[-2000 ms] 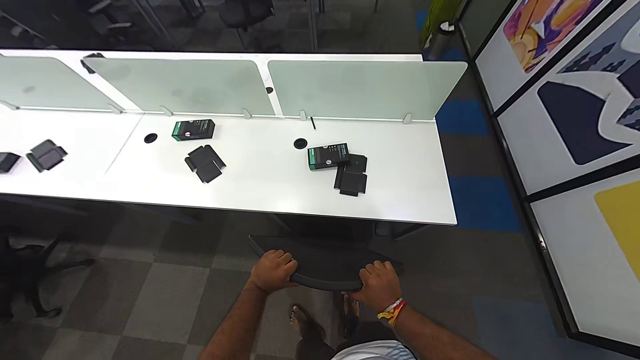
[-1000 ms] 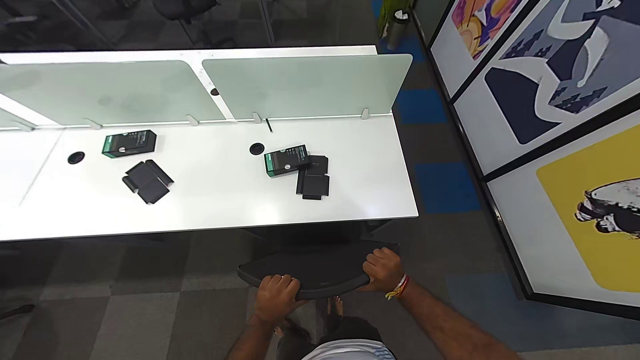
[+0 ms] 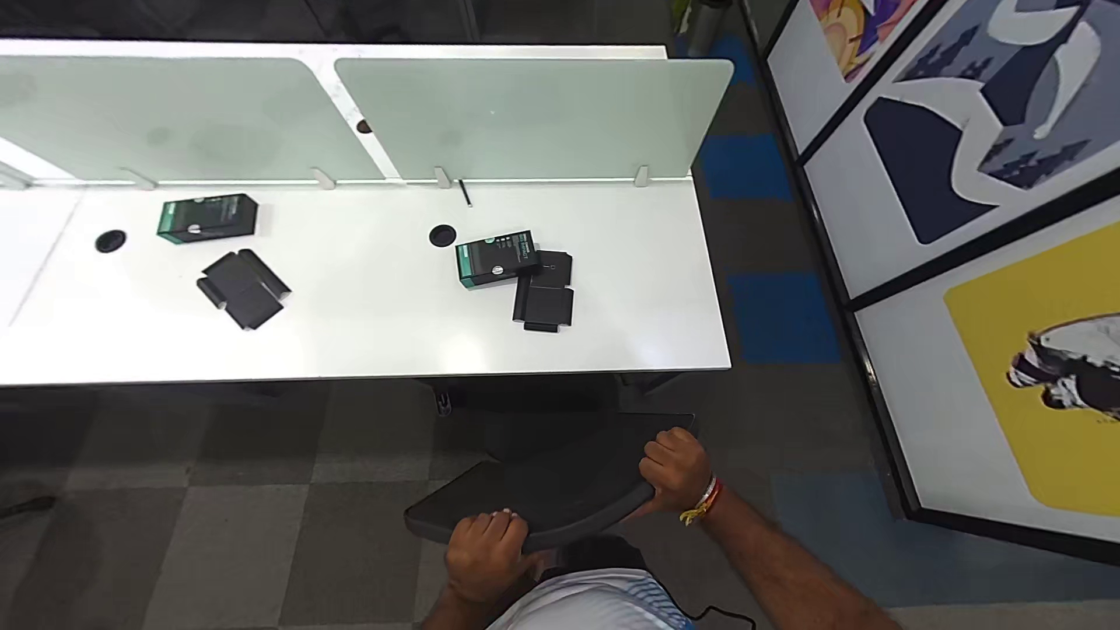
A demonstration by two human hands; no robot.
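Note:
My left hand (image 3: 486,555) grips the near left edge of a black chair backrest (image 3: 560,486), and my right hand (image 3: 674,468) grips its right side. Beyond the chair, on the white desk (image 3: 385,324), a black and green box (image 3: 497,259) touches an unfolded black carton (image 3: 549,297). Farther left on the same desk lie another black and green box (image 3: 208,218) and a flattened black carton (image 3: 243,287), apart from each other. A thin black stick-like item (image 3: 465,192) lies near the divider.
Frosted divider panels (image 3: 534,118) run along the desk's back. Round black desk grommets (image 3: 443,235) sit in its top. To the right stands a wall with framed picture panels (image 3: 1041,376). Carpet tiles (image 3: 236,525) cover the floor, and a black cable (image 3: 722,615) shows at the bottom.
The chair back, held in both hands, has turned: its right end now sits closer to the desk than its left. The view has shifted right.

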